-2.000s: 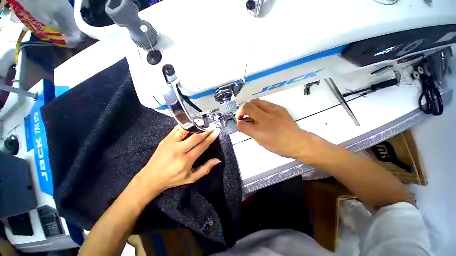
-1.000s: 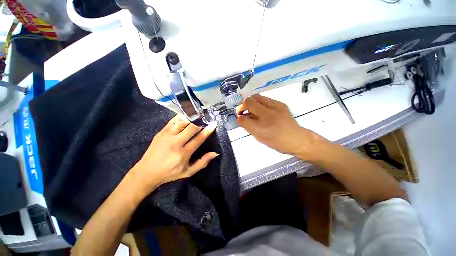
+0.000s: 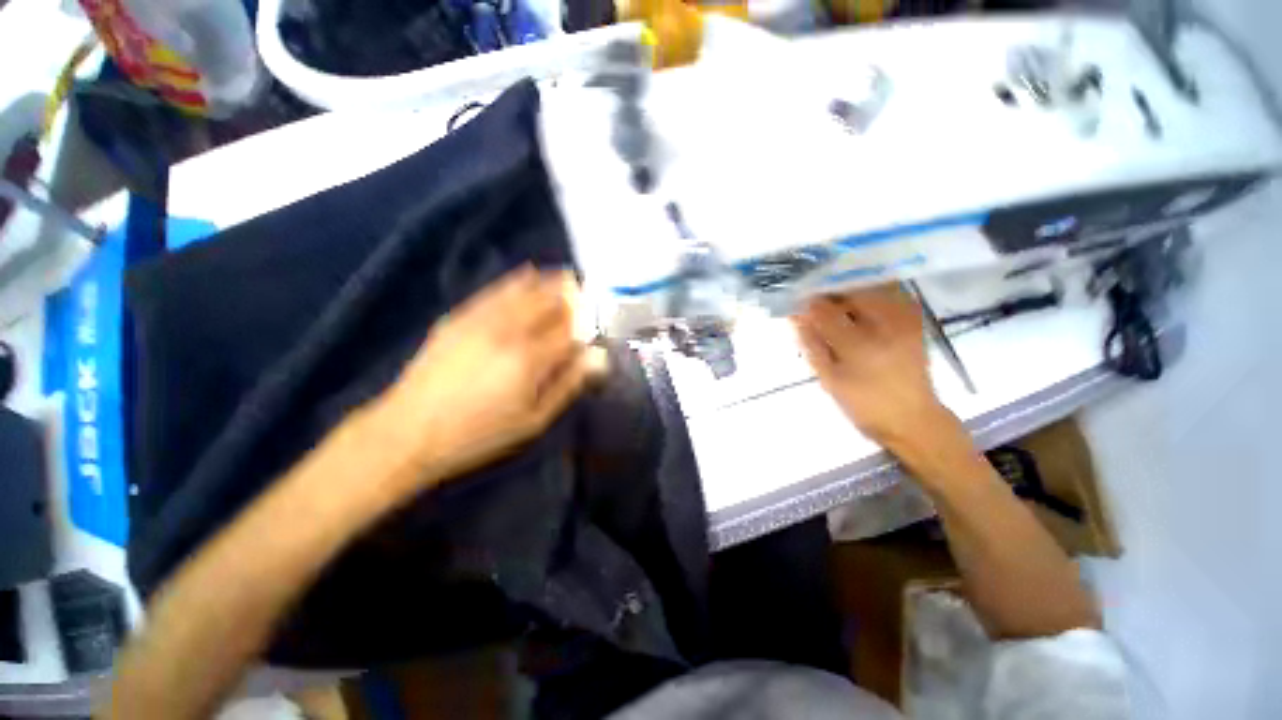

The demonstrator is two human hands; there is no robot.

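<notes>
The dark garment piece (image 3: 324,324) lies left of the needle area and hangs over the front edge towards my lap. Its narrow folded edge (image 3: 675,464) runs from the presser foot area (image 3: 689,338) down to the lap. My left hand (image 3: 513,359) is blurred, on the cloth just left of the foot, fingers bent; whether it pinches the cloth is unclear. My right hand (image 3: 865,352) is right of the foot, off the cloth, over the white bed, fingers curled; what it may hold is hidden. The white sewing machine (image 3: 787,155) is blurred.
A long silver tool (image 3: 950,352) lies beside my right hand. A dark rod tool (image 3: 1005,307) and black-looped scissors (image 3: 1129,335) lie farther right. The ruler-marked table edge (image 3: 844,485) runs in front, with a cardboard box (image 3: 1083,478) below. Another blue-and-white machine part (image 3: 92,408) stands at left.
My right hand has moved right, away from the foot. My left hand has curled its fingers and drawn slightly away from the foot. The view has shifted, showing more of the machine's top.
</notes>
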